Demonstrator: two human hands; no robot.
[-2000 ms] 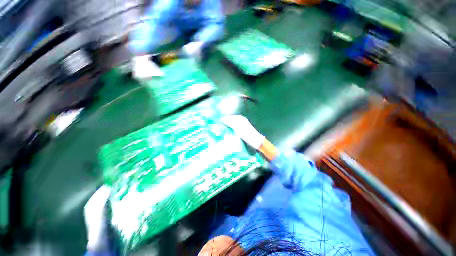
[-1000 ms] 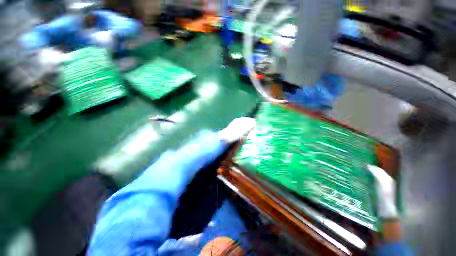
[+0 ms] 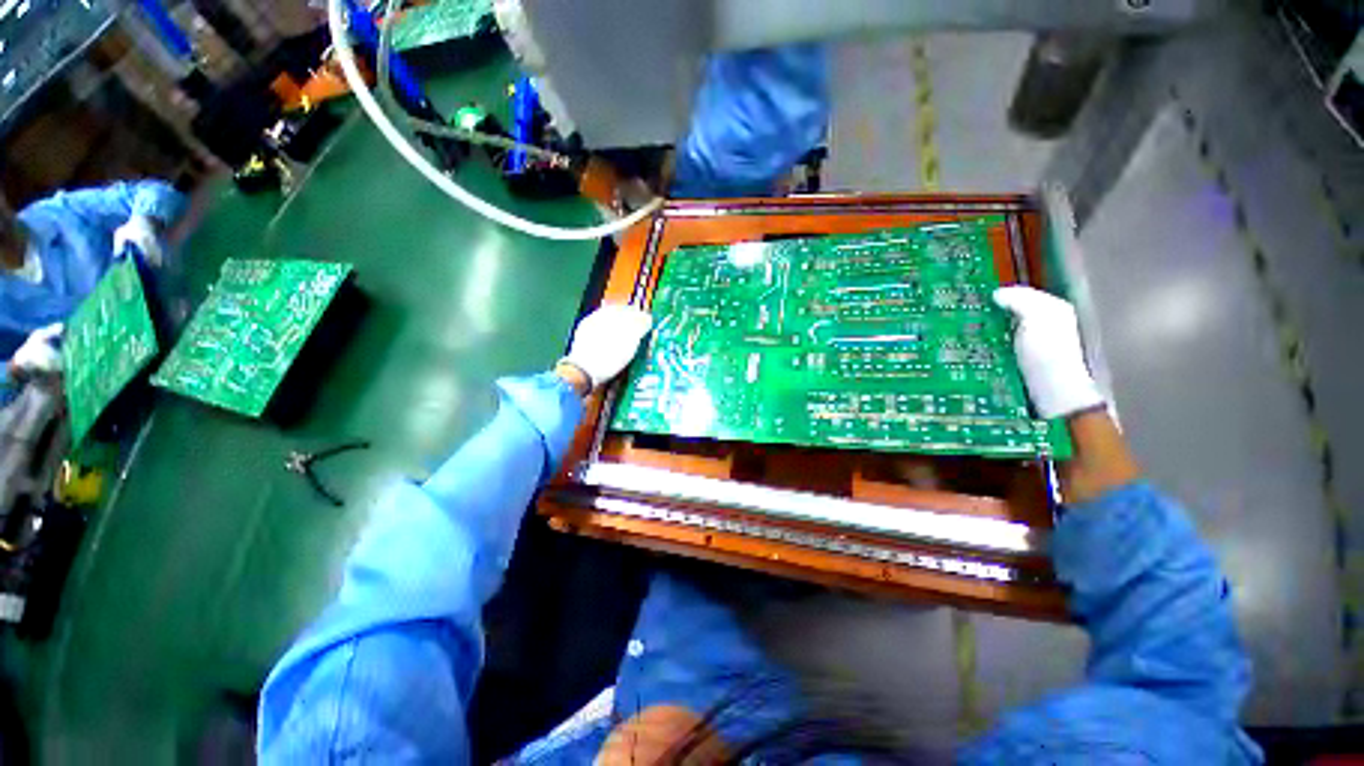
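A large green printed circuit board (image 3: 838, 337), pale solder traces upward, lies over an orange-brown solder pallet (image 3: 718, 536) in front of me. A silver carrier bar (image 3: 808, 506) crosses the pallet along the side near me. My left hand (image 3: 609, 344), in a white glove, holds the board's left edge. My right hand (image 3: 1050, 353), also gloved, holds its right edge. The fingertips rest at the edges; the board's underside is hidden. Whether the board touches the pallet all round cannot be told.
Side cutters (image 3: 322, 467) lie open on the green mat. Another board (image 3: 255, 337) sits on a dark block at left. A person in blue at far left holds a board (image 3: 109, 352). A white hose (image 3: 449, 195) and grey machine stand beyond the pallet.
The view has swung right from the bench to the pallet. The board in my hands has moved from over the bench onto or just above the pallet and now lies straighter within its frame.
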